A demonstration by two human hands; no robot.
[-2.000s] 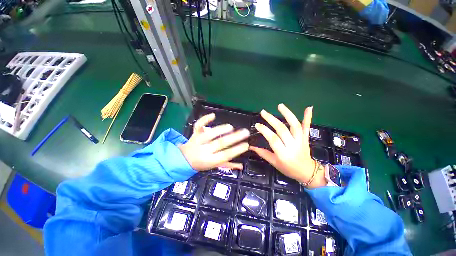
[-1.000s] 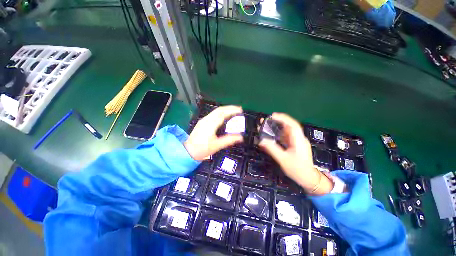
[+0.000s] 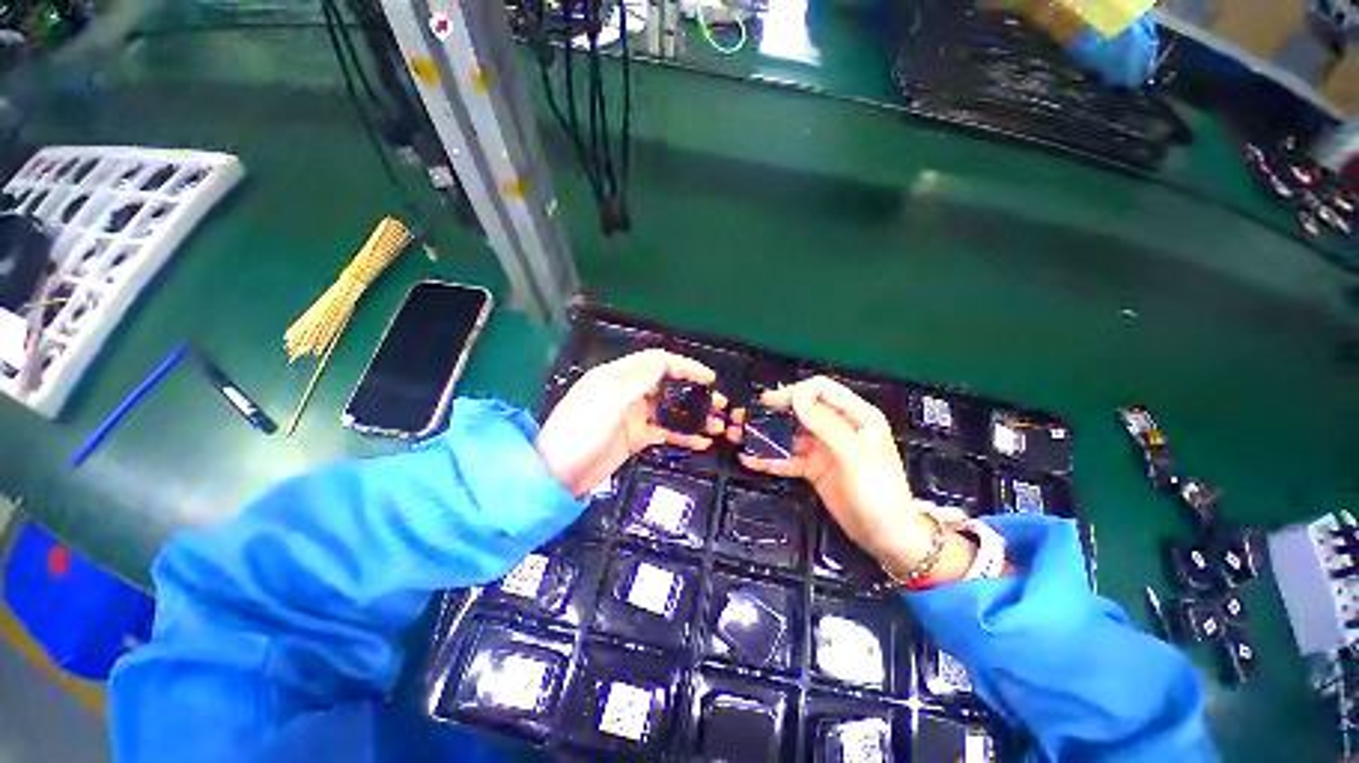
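My left hand (image 3: 619,418) holds a small dark square unit (image 3: 684,404) between thumb and fingers. My right hand (image 3: 842,455) holds another small dark square unit (image 3: 769,431), with a light line across its face. The two hands are close together over the upper part of the black blister tray (image 3: 581,637). Several tray pockets hold units with white QR code labels (image 3: 653,584). Some pockets are hidden under my hands and sleeves.
Left of the tray lie a smartphone (image 3: 419,359), a tied bundle of wooden sticks (image 3: 350,298), a blue stick (image 3: 131,403) and a white parts tray (image 3: 127,268). A metal post (image 3: 485,149) stands behind. Loose dark parts (image 3: 1215,567) and a white block (image 3: 1319,581) are at right.
Two seconds ago both hands were spread with nothing in them; then each took hold of a unit. Since one second ago the units have been turned and now show dark faces.
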